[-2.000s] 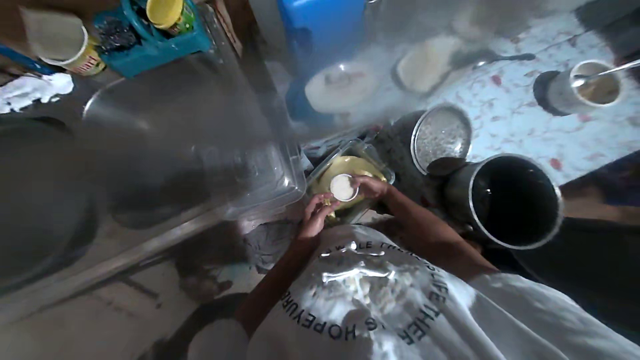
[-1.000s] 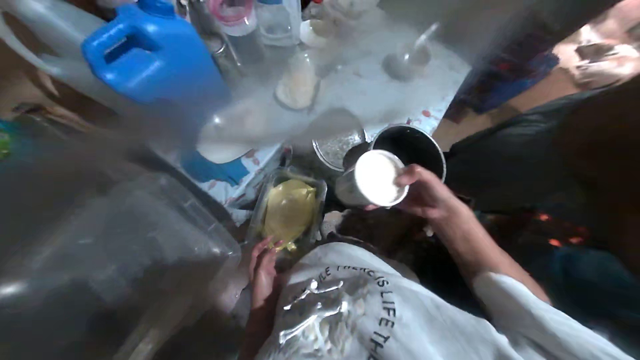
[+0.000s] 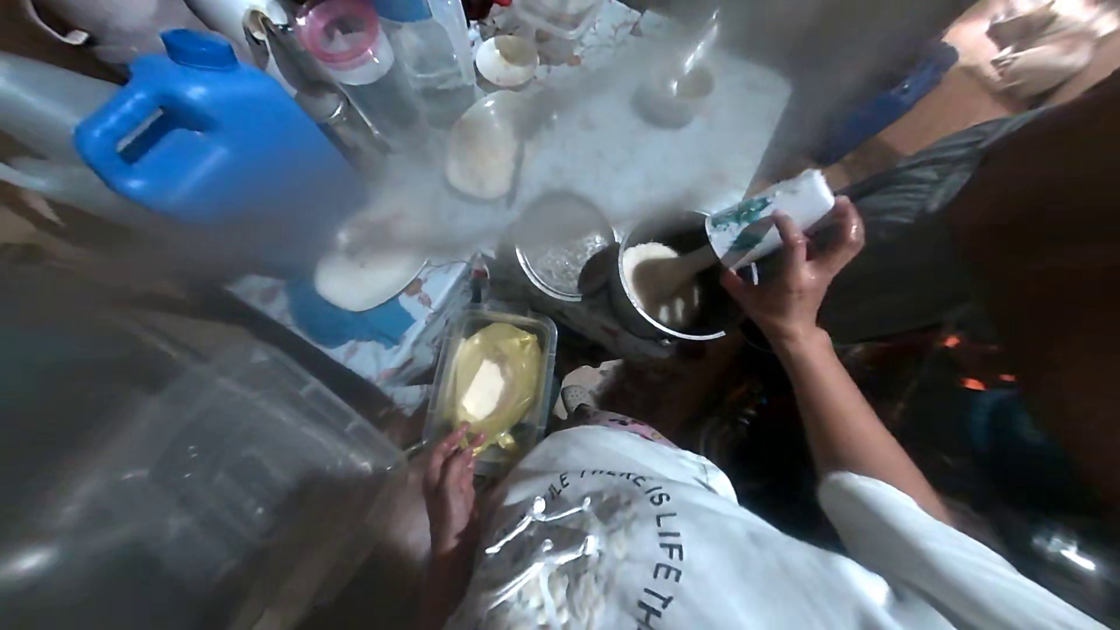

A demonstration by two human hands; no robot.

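Note:
My right hand holds a white cup tipped over a deep metal pot; a pale granular stream, which looks like rice, falls from it into the pot and heaps up on the left side. My left hand rests its fingertips at the near edge of a clear plastic container. Inside the container lies an open yellow plastic bag with white contents. Whether the left fingers grip the bag's edge cannot be made out.
Left of the pot is a round metal lid or tray. A blue jerrycan, a pink-rimmed jar, an oval pale dish and a cup with a spoon stand beyond. A clear plastic bin is at left.
The right hand has carried the cup from over the yellow bag to the pot and tipped it, and the pale contents now pour out. The view has shifted to the right.

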